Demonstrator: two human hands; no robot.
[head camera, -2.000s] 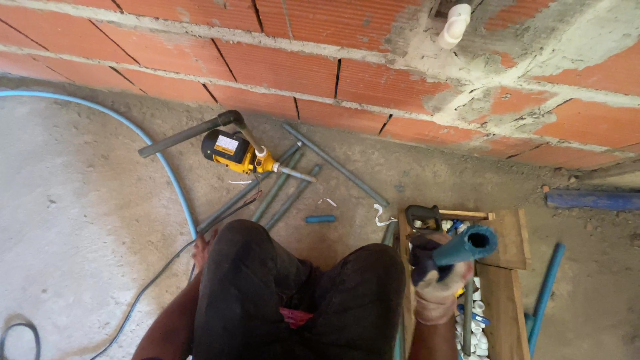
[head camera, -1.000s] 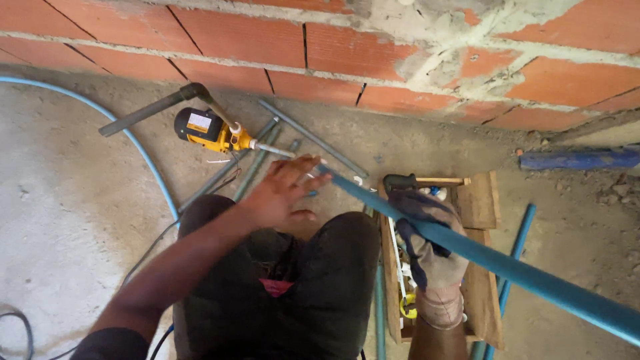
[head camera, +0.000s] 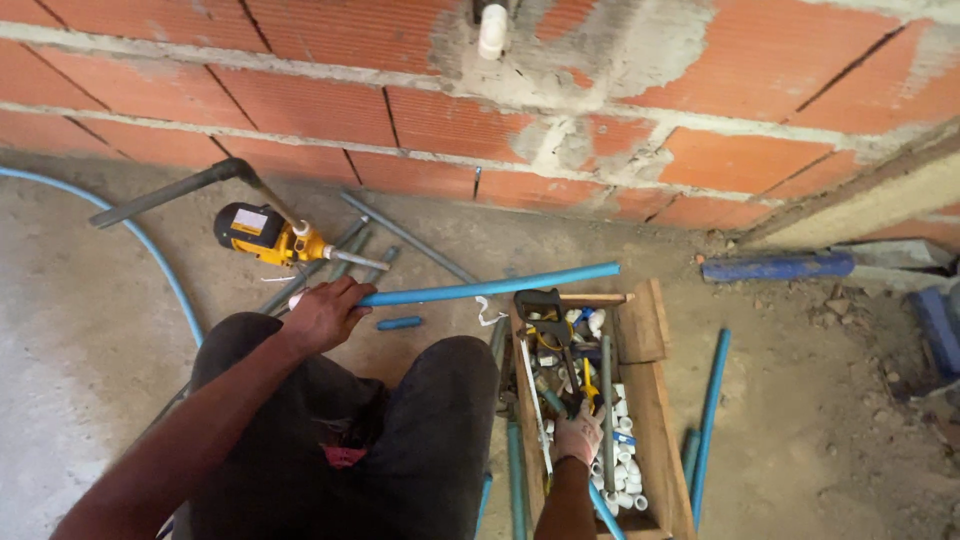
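My bare left hand (head camera: 324, 315) is closed around the near end of a blue plastic pipe (head camera: 495, 287), which reaches right, past the box's far edge; a white piece shows at the held end. My gloved right hand (head camera: 580, 433) is down inside a wooden toolbox (head camera: 654, 431), at the dark lower end of the hacksaw or a tool beside it; whether it grips anything is hidden. The hacksaw (head camera: 545, 319) lies along the box's left side. White pipe fittings (head camera: 630, 480), a yellow-handled tool (head camera: 589, 384) and a grey pipe (head camera: 607, 412) lie around my right hand.
A yellow and black electric water pump (head camera: 270, 234) with pipes attached stands near the brick wall (head camera: 315, 97). Grey pipes (head camera: 405, 236), a short blue offcut (head camera: 399, 323) and a blue hose (head camera: 161, 255) lie on the floor. Right of the box are blue pipes (head camera: 711, 427).
My right hand has let go of the blue pipe and moved down into the box. My left hand, apart from the pipe two seconds ago, now holds it. The pipe has swung to point right.
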